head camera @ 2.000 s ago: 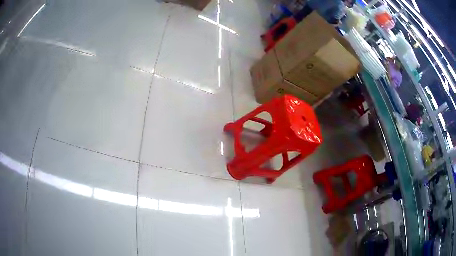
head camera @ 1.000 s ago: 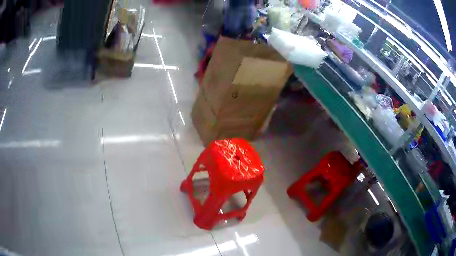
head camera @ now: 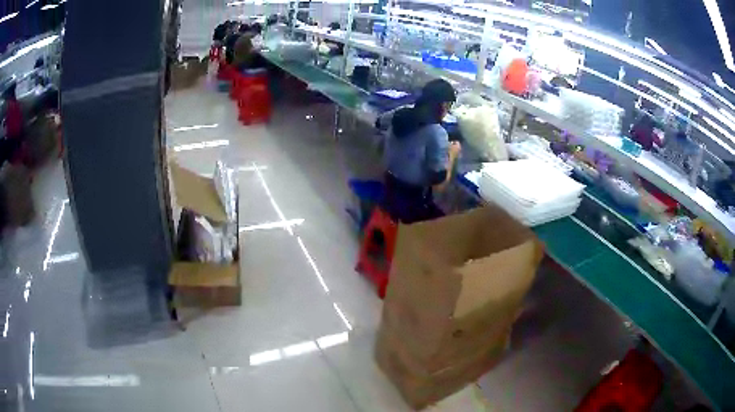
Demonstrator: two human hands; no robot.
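Neither of my hands is in the picture. Nearest in front of me stands a tall open cardboard box, its flaps up, beside a long green bench. A stack of white sheets or trays lies on the bench just behind the box; which they are I cannot tell. A red stool is partly cut off by the bottom edge at the right.
A person sits at the bench on a red stool. A dark pillar stands at the left, with an open carton beside it. Overhead shelves run along the bench. More seated people are blurred farther back.
The view has lifted and moved forward along the bench. The near red stool has left the picture, the cardboard box now shows its open top, and the seated person and pillar have come into fuller view.
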